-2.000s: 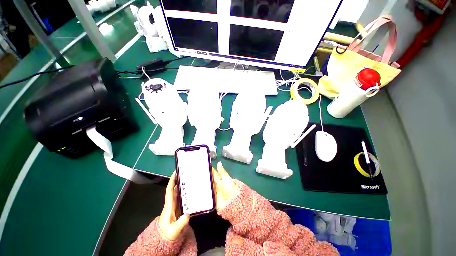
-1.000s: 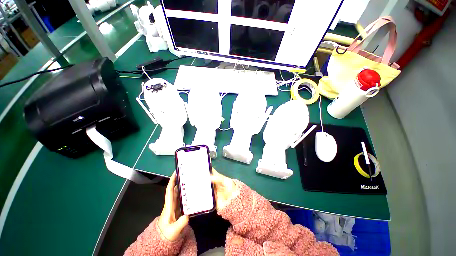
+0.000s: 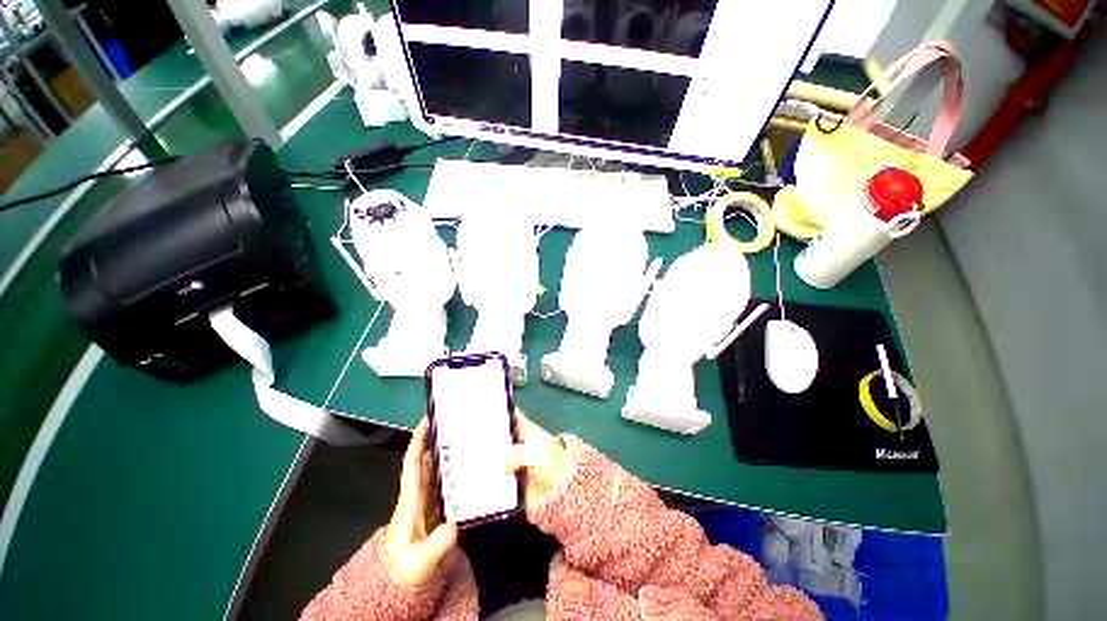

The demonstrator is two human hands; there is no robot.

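A smartphone (image 3: 475, 425) with a lit white screen is upright in front of me, over the bench's front edge. My left hand (image 3: 419, 522) holds its left side and lower corner. My right hand (image 3: 537, 459) is at its right side, with the thumb over the right part of the screen. Several white security cameras stand in a row behind the phone, among them one at the left (image 3: 410, 279) with a dark lens ring and one at the right (image 3: 692, 322) with an antenna (image 3: 738, 328).
A black label printer (image 3: 182, 261) with a curling label strip (image 3: 273, 394) is at left. The monitor (image 3: 607, 85) and keyboard (image 3: 552, 194) are behind. A mouse (image 3: 792, 355), bottle (image 3: 844, 243), tape roll (image 3: 741, 221) and tote bag (image 3: 868, 152) are right. A blue bin (image 3: 904, 570) is low right.
My right thumb has moved from beside the phone onto the right part of its screen. The phone and my left hand have stayed in place.
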